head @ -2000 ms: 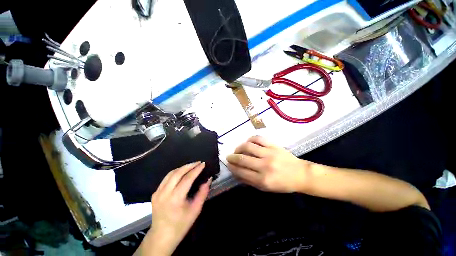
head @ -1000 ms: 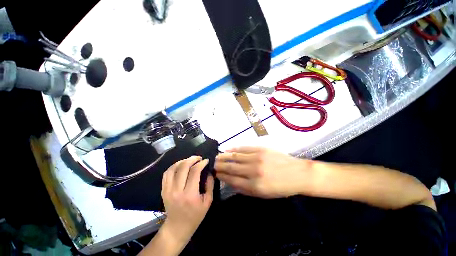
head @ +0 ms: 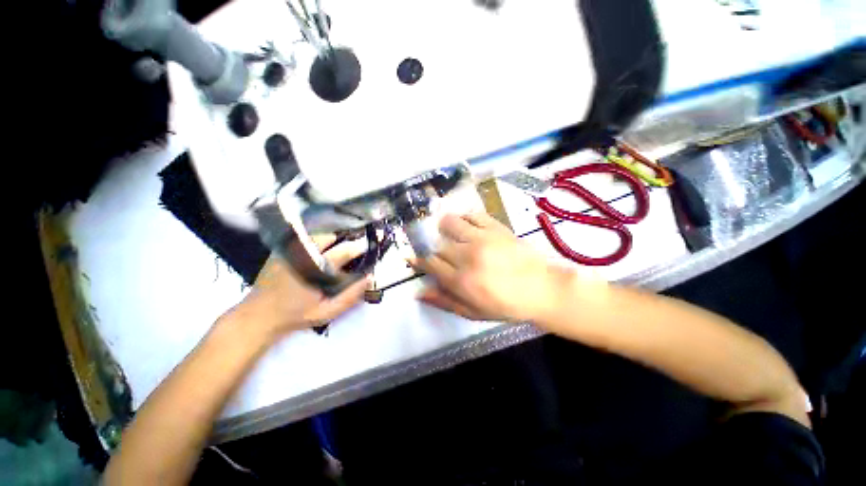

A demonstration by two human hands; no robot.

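Note:
A black fabric piece (head: 216,228) lies on the white table, left of and partly behind the sewing machine's needle area. The white machine head (head: 475,90) is above it, with blurred metal parts at the needle area (head: 385,214). My left hand (head: 309,285) lies on the fabric's near edge, under the wire loop, fingers toward the needle; the loop hides part of it. My right hand (head: 480,271) is just right of the needle area, fingers bent. Blur hides whether its fingers hold anything.
Red-handled scissors (head: 593,214) lie right of my right hand, with yellow-orange snips (head: 641,166) behind them. A tan strip (head: 495,203) lies beside the needle area. A clear plastic bag (head: 745,185) is further right. A black strap (head: 622,66) hangs over the machine head.
The view has shifted, so the machine appears larger and further right. The fabric has moved back and left beneath the head. My hands have moved apart and closer to the needle area.

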